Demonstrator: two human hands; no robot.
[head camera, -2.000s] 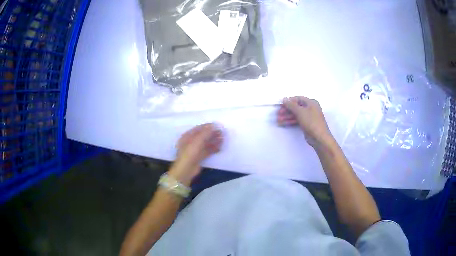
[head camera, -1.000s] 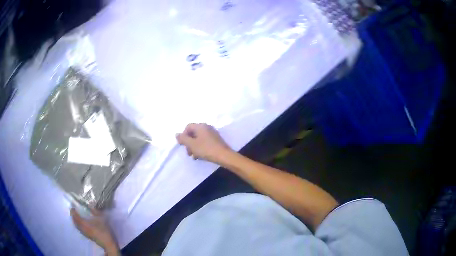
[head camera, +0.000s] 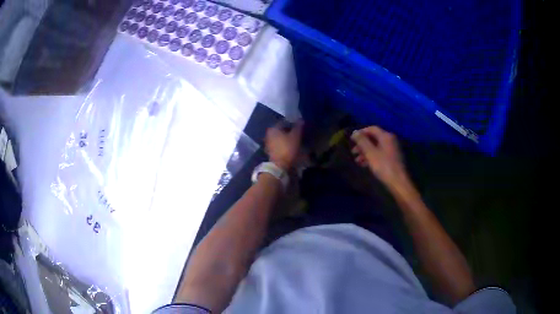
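My left hand (head camera: 283, 145), with a pale band on the wrist, is blurred beside the table's edge, below the sticker sheet (head camera: 198, 32) of purple-and-white discs. My right hand (head camera: 379, 153) is off the table over the dark floor, fingers curled and fingertips close together. Whether either hand holds something small cannot be told. Clear polybags (head camera: 132, 138) with black size print lie flat on the white table. The bagged khaki-brown garment (head camera: 61, 279) with white tags shows partly at the lower left.
A large blue plastic crate (head camera: 393, 80) stands beyond both hands, right of the table. A brown cardboard box (head camera: 61, 46) is at the upper left. Dark material (head camera: 9, 202) lies along the left edge. The floor (head camera: 491, 208) is dark.
The view has swung right towards the blue crate. Both hands have left the bagged garment and table surface and are now beside the table edge. The garment now sits at the lower left.
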